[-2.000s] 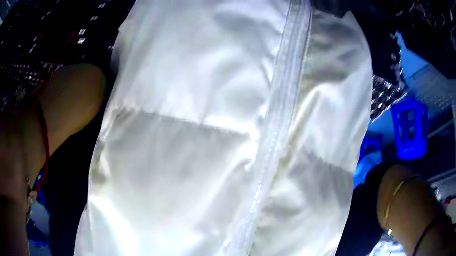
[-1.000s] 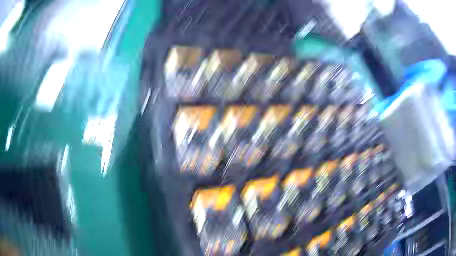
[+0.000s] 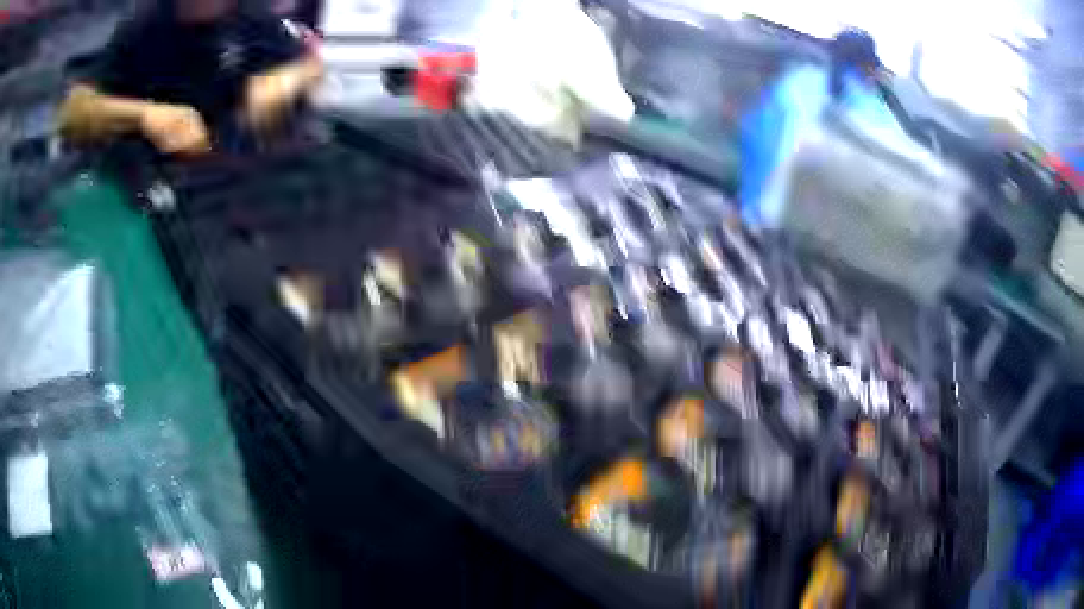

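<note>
A large black blister tray [image 3: 416,464] lies across the middle of the head view, tilted in the picture and blurred. Its pockets hold rows of small modules [image 3: 517,353] in silver-grey, several with an orange-yellow strip [image 3: 610,490]. The rows run towards the right, where they blur together with bright glare. Neither my left hand nor my right hand is in the picture.
Green bench surface [image 3: 149,309] at left, with clear trays or sheets [image 3: 54,327] on it. A person [image 3: 196,83] in dark clothes works with both hands at the upper left. A red object [image 3: 445,80] stands at the back. A grey-white box-like shape [image 3: 880,214] with blue is upper right.
The view has swung from my white garment and bare arms to the module tray. Since the last earlier frame, the tray appears more slanted, and the other person has come into view.
</note>
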